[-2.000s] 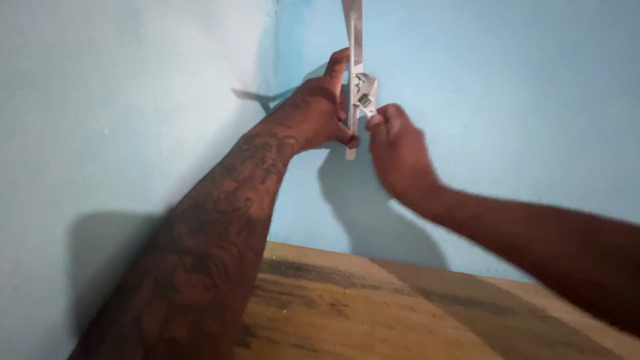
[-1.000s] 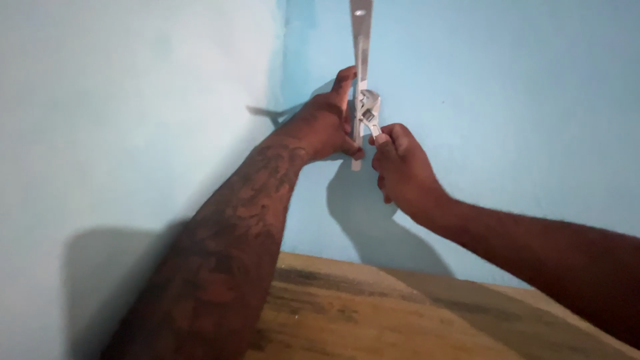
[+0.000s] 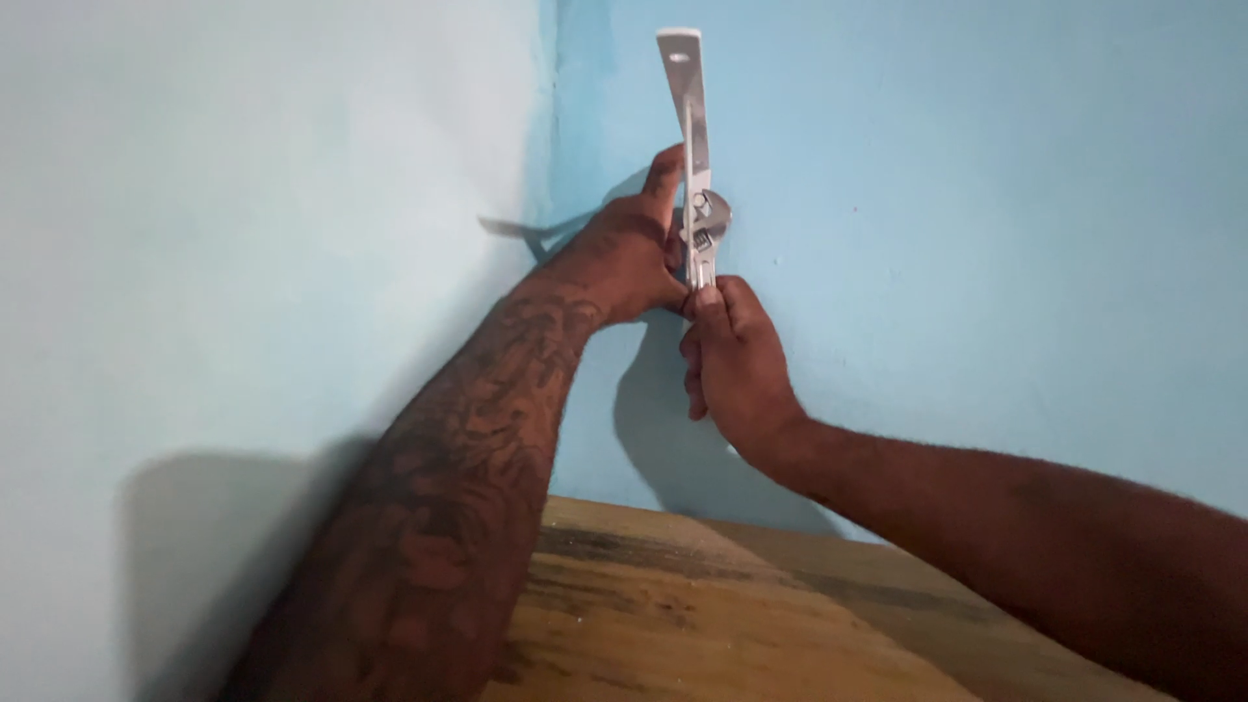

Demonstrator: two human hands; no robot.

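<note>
A white metal shelf bracket [image 3: 684, 93] stands against the blue wall near the corner, its arm with a hole in it jutting toward me. My left hand [image 3: 634, 244] grips the bracket's upright from the left, fingers behind it and thumb low. An adjustable wrench [image 3: 708, 229] has its jaws around a bolt head on the bracket's upright. My right hand [image 3: 736, 351] is closed on the wrench handle, which points down. The far fingers of my left hand are partly hidden behind the bracket.
A wooden surface [image 3: 682, 604] with dark streaks lies below the hands, against the blue wall [image 3: 975, 244]. The pale wall [image 3: 292, 195] rises close on the left and meets the blue one in a corner. Shadows of arms and bracket fall on both walls.
The wrench handle and my right hand have swung from lower right to nearly straight below the jaws. My left hand stays on the bracket. The view has shifted somewhat.
</note>
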